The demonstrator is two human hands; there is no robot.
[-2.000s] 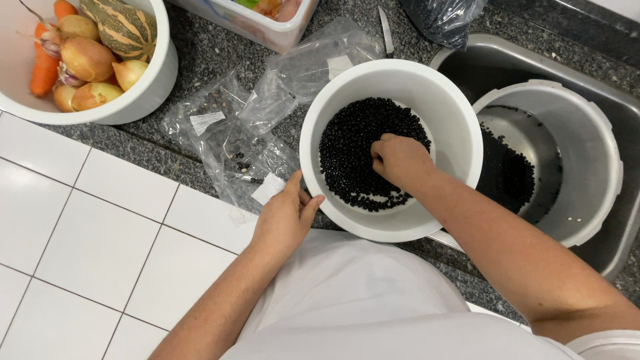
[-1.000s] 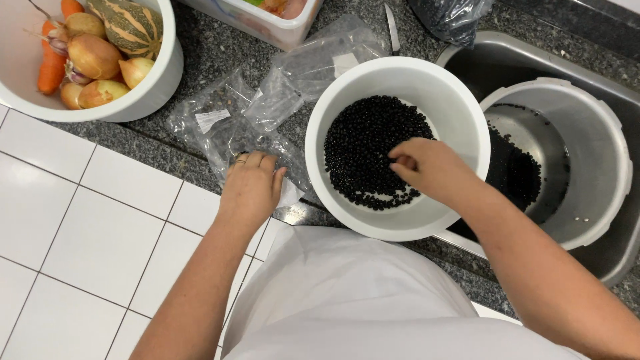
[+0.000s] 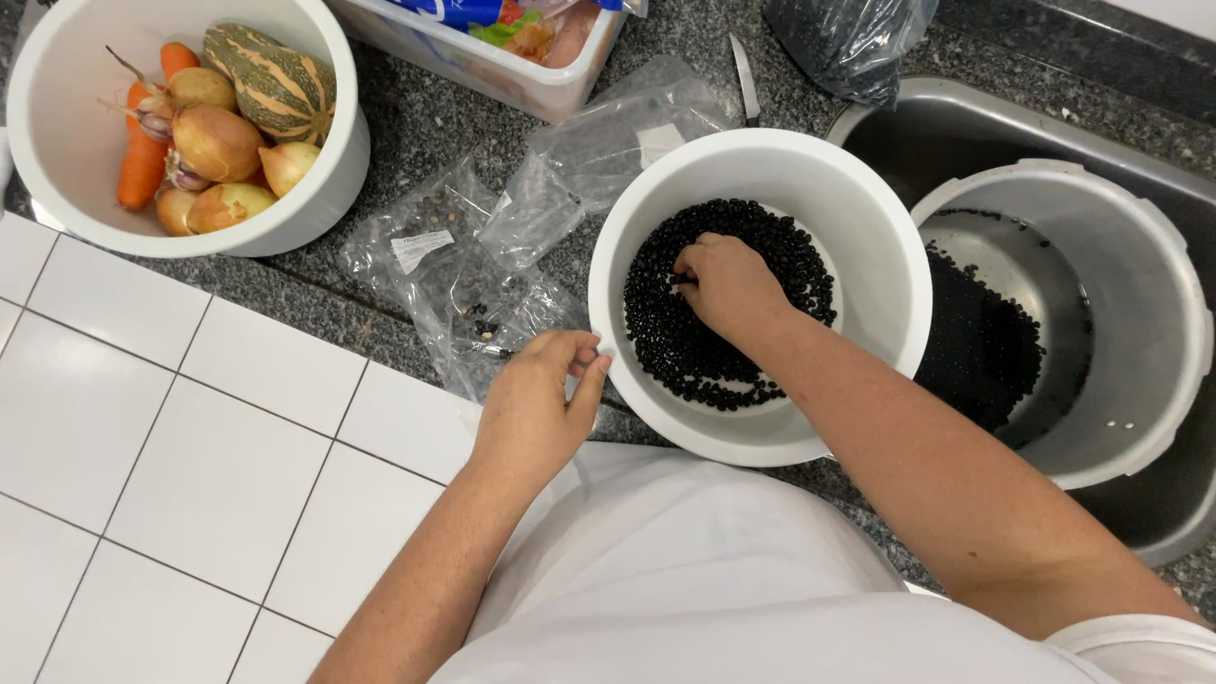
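A round white plastic bowl (image 3: pixel 879 256) stands on the granite counter beside the sink, with black beans (image 3: pixel 674 323) spread over its bottom. My right hand (image 3: pixel 731 285) is inside it, fingers curled down at the beans; whether any are pinched cannot be told. My left hand (image 3: pixel 546 394) is at the bowl's left rim, thumb and fingertips close together; whether it grips the rim is unclear. Left of the bowl lie clear plastic bags (image 3: pixel 446 275), one with a few beans and bits in it. More black beans (image 3: pixel 983 342) lie in an aluminium pot (image 3: pixel 1140 313).
The pot sits in a steel sink (image 3: pixel 1073 123). A small knife (image 3: pixel 746 81) lies behind the bowl, near a dark-filled plastic bag (image 3: pixel 845 47). A white tub (image 3: pixel 347 161) of carrots, onions, garlic and squash stands at left, and a plastic container (image 3: pixel 475 62) with packaged food at the back.
My left hand has gone from the bowl's rim to over the plastic bags, then back beside the rim. My right hand has stayed in the bowl, moving slightly over the beans.
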